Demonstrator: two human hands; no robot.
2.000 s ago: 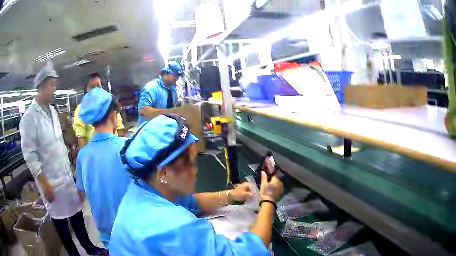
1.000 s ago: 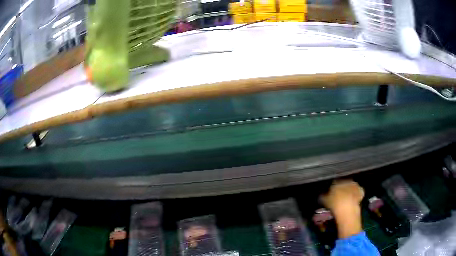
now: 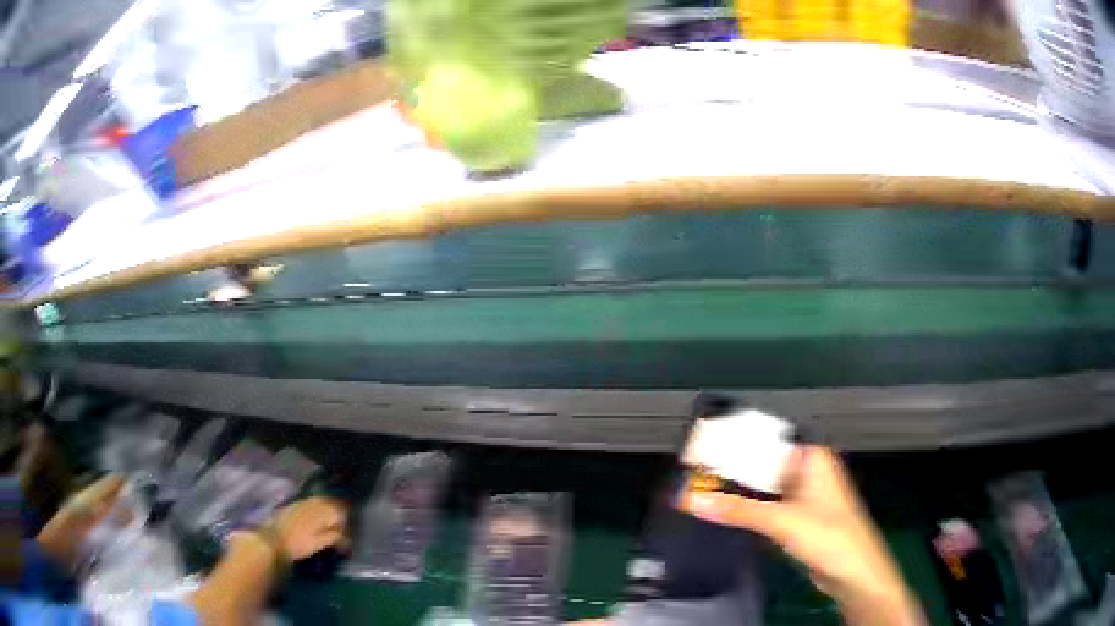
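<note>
My right hand (image 3: pixel 831 520) holds a flat black module (image 3: pixel 697 538), blurred, with a white patch on its upper end. A greyish bag-like piece (image 3: pixel 703 607) overlaps its lower end at the bottom edge. Of my left hand at most a sliver of skin shows at the bottom edge; its grip is hidden. On the dark green belt (image 3: pixel 599 550) clear bubble bags with dark modules lie left of the held module (image 3: pixel 404 514) (image 3: pixel 521 556) and at the right (image 3: pixel 1039 544). A bare black module with a pink patch (image 3: pixel 966 575) lies between my right hand and the right bag.
At the left, another person's hands (image 3: pixel 306 528) and blue sleeve reach over the belt, near several clear bags (image 3: pixel 232 483). Ahead, a white raised shelf with a wood-coloured edge (image 3: pixel 734 193) holds a green fan (image 3: pixel 489 98), a white fan (image 3: pixel 1076 61) and yellow bins (image 3: pixel 825 18).
The view has swung from the neighbouring workers to the belt, then slightly left. My right hand, over the belt one second ago, now holds a black module up.
</note>
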